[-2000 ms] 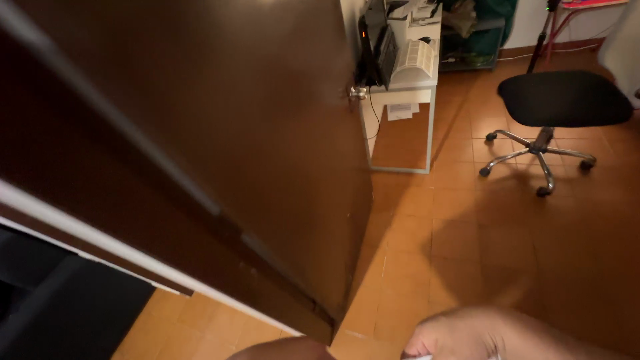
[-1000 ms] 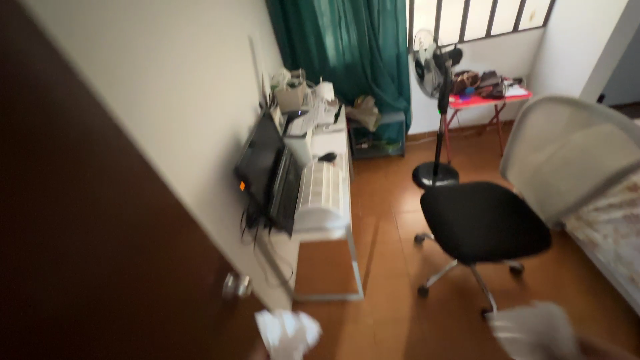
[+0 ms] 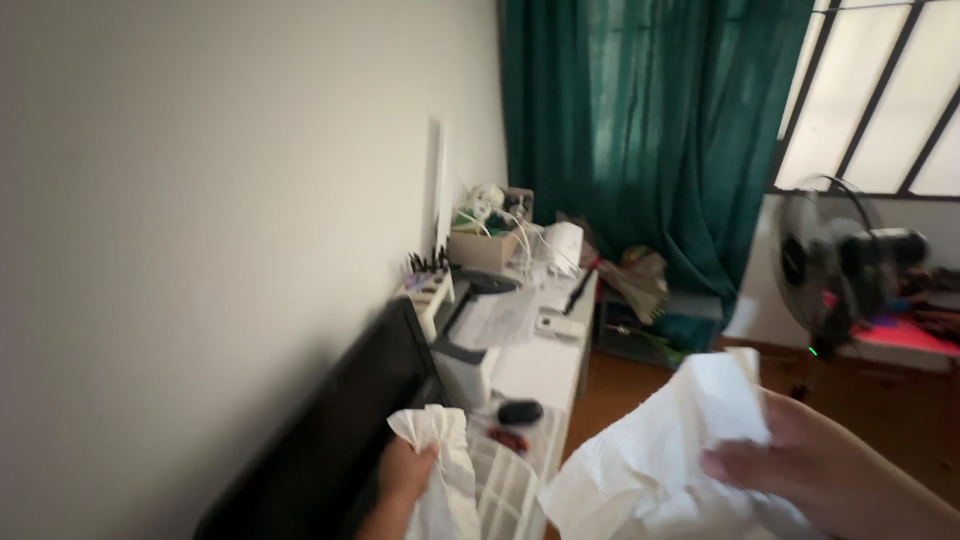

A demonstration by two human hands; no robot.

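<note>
My left hand (image 3: 405, 476) is closed around a crumpled white sheet (image 3: 442, 465), tissue or thin cloth, in front of the black monitor (image 3: 337, 420). At the lower right, my right hand (image 3: 780, 450) grips a larger piece of white crumpled material (image 3: 660, 457) between thumb and fingers. The two pieces hang apart, both slightly blurred. Beneath and between them lies a white slatted organizer (image 3: 501, 480) at the near end of the white desk (image 3: 529, 375). A black mouse (image 3: 520, 411) rests just beyond it.
A printer (image 3: 465, 367) with papers, a pen holder (image 3: 427, 292) and a box of cables (image 3: 484, 251) stand along the wall. Behind hangs a green curtain (image 3: 630, 135). A pedestal fan (image 3: 825, 255) and a red table (image 3: 907, 330) are at the right.
The view has swung up and moved closer to the desk, past the brown door. Both hands have risen into fuller view with the white pieces.
</note>
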